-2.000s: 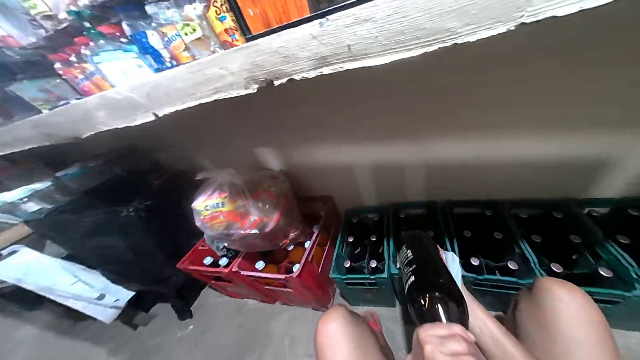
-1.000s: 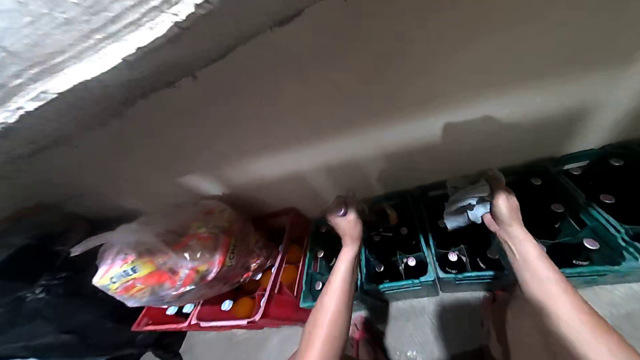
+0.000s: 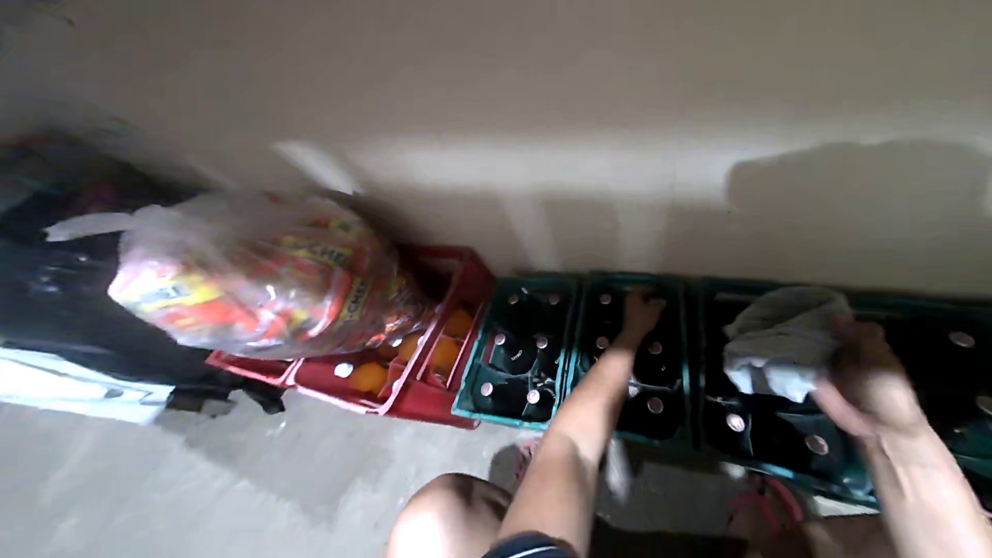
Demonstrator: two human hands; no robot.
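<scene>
My left hand (image 3: 642,311) reaches down into a green plastic crate (image 3: 571,364) of dark capped bottles, at its far end. Its fingers are over a bottle top there; whether they grip it is not clear. My right hand (image 3: 860,380), blurred, holds a crumpled pale cloth (image 3: 787,337) above the neighbouring green crate (image 3: 775,469) to the right. Dark bottles with pale caps, such as one bottle cap (image 3: 735,422), stand upright in the compartments below the cloth.
A red crate (image 3: 434,407) with orange-filled bottles stands left of the green crates. A clear plastic bag (image 3: 256,287) of red and yellow packets lies on it. Black material (image 3: 70,310) lies farther left. A wall (image 3: 542,93) runs behind the crates; concrete floor (image 3: 256,488) is in front.
Two seconds ago a dark bottle was held up in front of me; it is no longer held up. My left hand has moved into a crate, and the cloth remains in my right hand.
</scene>
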